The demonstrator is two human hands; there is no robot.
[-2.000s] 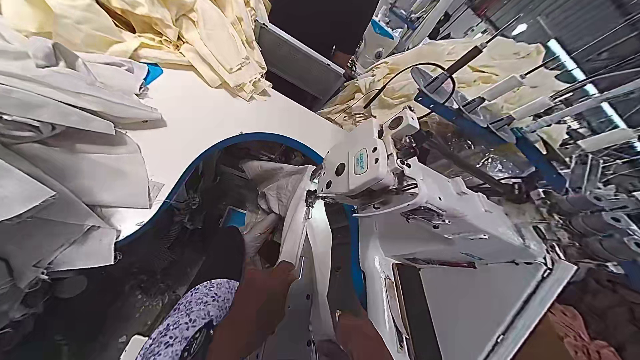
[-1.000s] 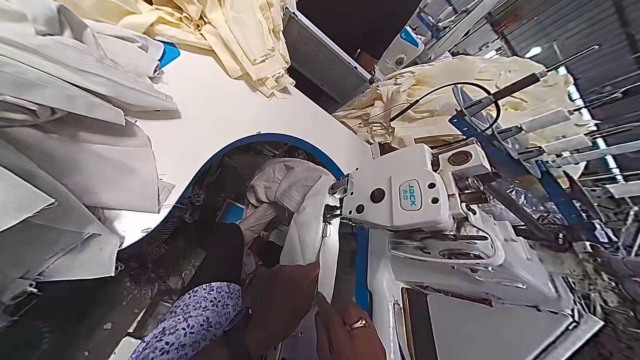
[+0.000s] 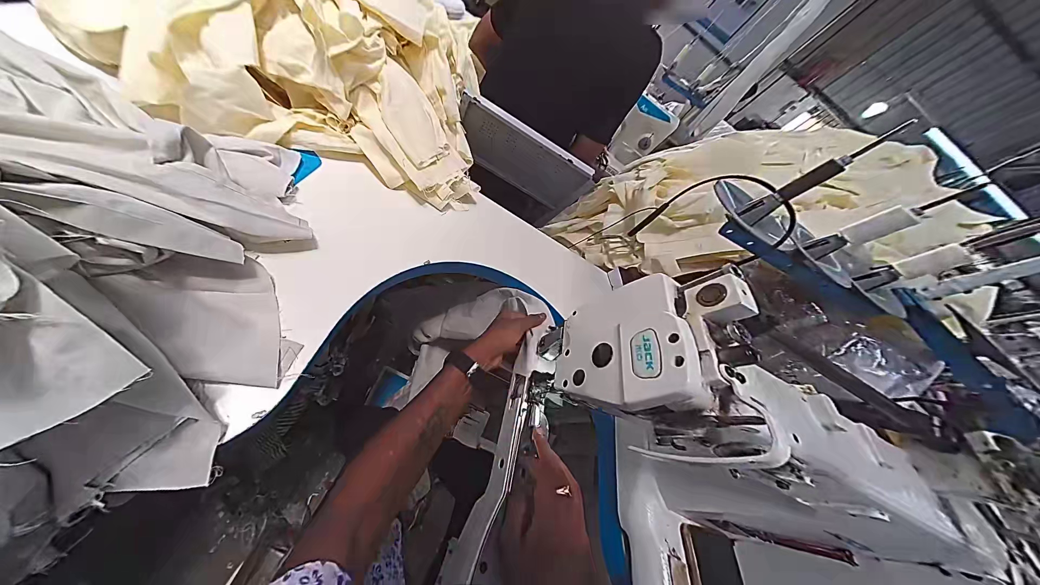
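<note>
A white Jack sewing machine head (image 3: 626, 345) stands right of centre, its needle area over a narrow arm. My left hand (image 3: 508, 335) reaches to the far side of the needle area and grips the pale grey fabric (image 3: 463, 321), which hangs bunched in the table's cut-out. Below the needle area, my right hand (image 3: 548, 496), with a ring on one finger, has its fingertips close under the presser foot. Whether it holds anything is not clear. The lower part of the machine's narrow arm (image 3: 491, 487) runs between my two forearms.
Light grey cut fabric pieces (image 3: 187, 309) lie piled at the left of the white table (image 3: 349, 219). Cream fabric (image 3: 325, 73) is heaped behind, with more (image 3: 780, 179) at the back right. A blue edge rims the cut-out. A person in dark clothes (image 3: 569, 65) stands beyond a grey panel (image 3: 520, 150).
My left hand has moved up from below the needle area to its far side. The strip of fabric that ran down from the needle to both hands no longer shows there.
</note>
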